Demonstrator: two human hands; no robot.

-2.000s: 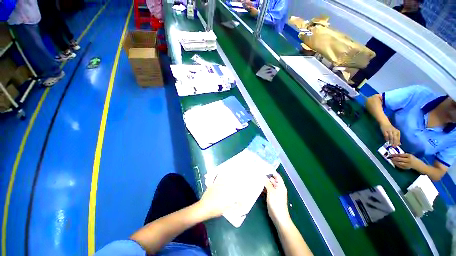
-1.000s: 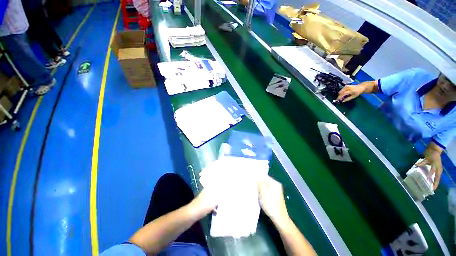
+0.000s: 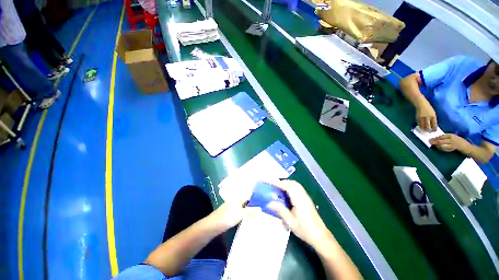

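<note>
A long white box blank [image 3: 257,246] with a blue end lies between my hands near the bench's front. My right hand [image 3: 300,210] holds its blue end, the hang tab [image 3: 267,198], with fingers over it; the tab looks bent and slightly blurred. My left hand [image 3: 232,210] is at the left edge of the blank below the tab, its fingers partly hidden. Another blank with a blue end [image 3: 282,156] lies just beyond my hands, partly covered. A stack of blanks [image 3: 224,126] with blue edge lies farther up the bench.
Printed cartons [image 3: 202,75] and a whitish carton stack [image 3: 197,31] lie up the bench. The green belt at right carries printed cartons [image 3: 334,113]. A coworker opposite handles a white card beside a pale tray [image 3: 328,54] of black cables. An open brown carton [image 3: 143,63] stands on the floor.
The blank in my hands has come closer to me and its blue end is now bent under my fingers. Cartons on the belt have moved toward the lower right. The coworker's hands have come together.
</note>
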